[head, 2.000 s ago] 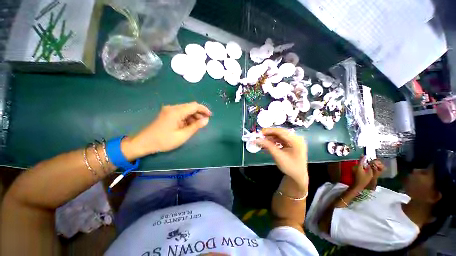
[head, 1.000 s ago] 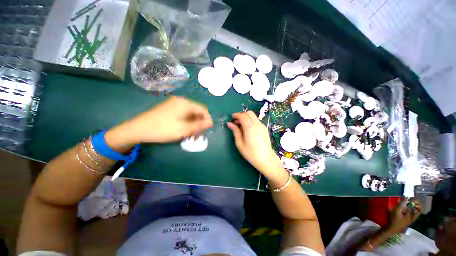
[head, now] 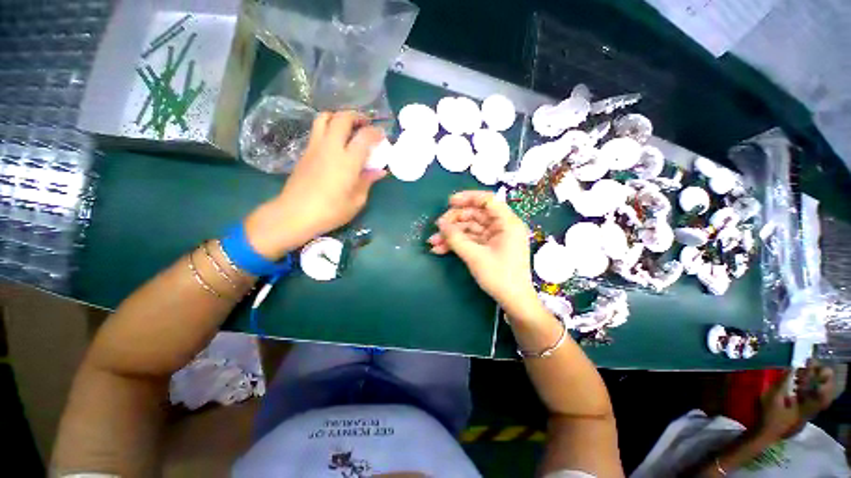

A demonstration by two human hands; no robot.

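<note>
My left hand [head: 327, 173], with a blue wrist band, is at the left edge of the group of white discs [head: 454, 153]. Its thumb and fingers are around the edge of the leftmost white disc [head: 377, 155]. My right hand [head: 481, 233] is just above the bench, fingers loosely curled and apart, with nothing visible in it. A white round piece [head: 321, 259] with a thin dark line on it lies below my left wrist, a small dark part beside it. Tiny metal parts [head: 418, 227] lie scattered between my hands.
A large pile of wired white pieces [head: 606, 201] lies at right. An open white carton [head: 220, 103] with green strips [head: 170, 93] and a clear bag of small parts [head: 271, 135] stand at left. Several small round pieces [head: 732, 342] and another person's hands [head: 798, 397] are at lower right.
My left hand has moved up to the white discs, uncovering the round piece on the bench. My right hand stays near the metal parts, away from the pile where it was earlier.
</note>
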